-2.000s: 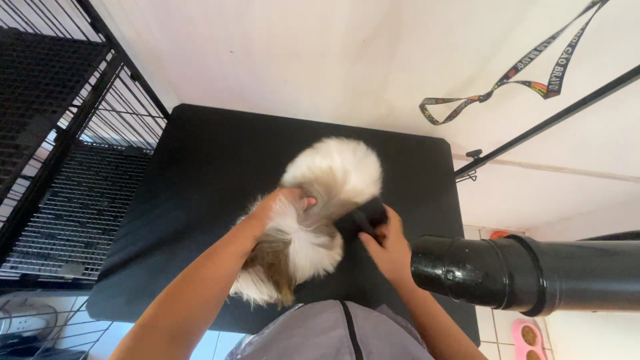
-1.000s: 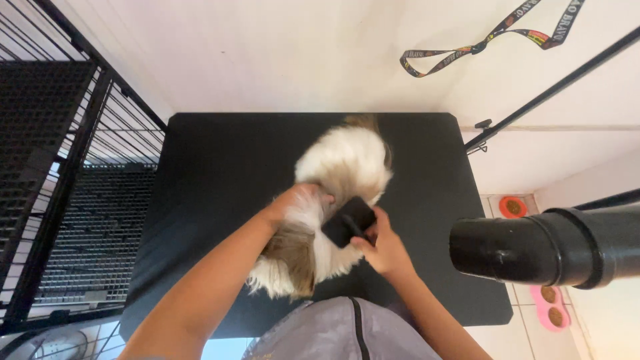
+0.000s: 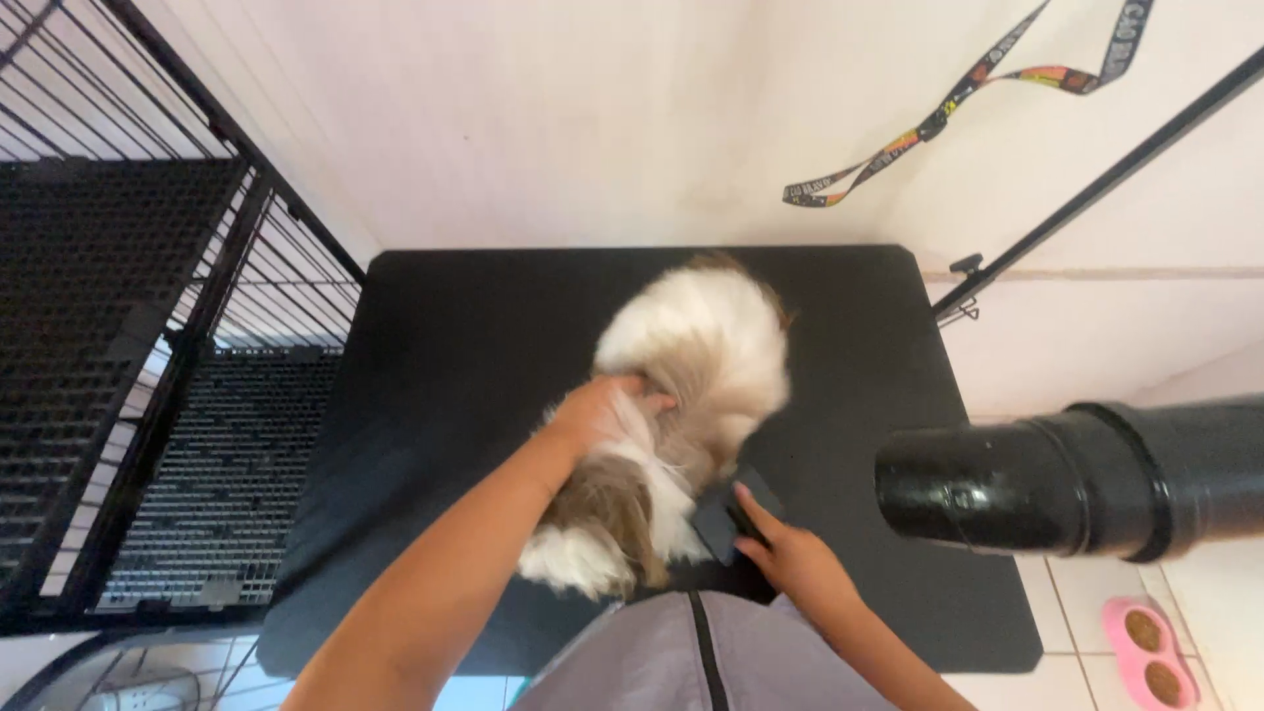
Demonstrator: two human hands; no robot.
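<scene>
A long-haired white and brown dog (image 3: 706, 346) is on a black grooming table (image 3: 444, 395), its head toward my body. My left hand (image 3: 602, 410) rests on the dog's neck and shoulder area, its fingers in the fur; whether they grip fur is not clear. In my right hand (image 3: 785, 553) is a dark slicker brush (image 3: 729, 513), held by its handle, with the head against the fur on the dog's right-hand side in view. The bristles are hidden.
A black wire cage (image 3: 227, 395) stands at the left. A black dryer nozzle (image 3: 987, 484) reaches in from the right. A printed strap (image 3: 928, 123) hangs near a black metal arm (image 3: 1106, 178). On the tiled floor lies a pink double food bowl (image 3: 1150, 647).
My right hand with the brush has moved down along the dog's side, toward my body, since a second ago. My left hand stays on the dog.
</scene>
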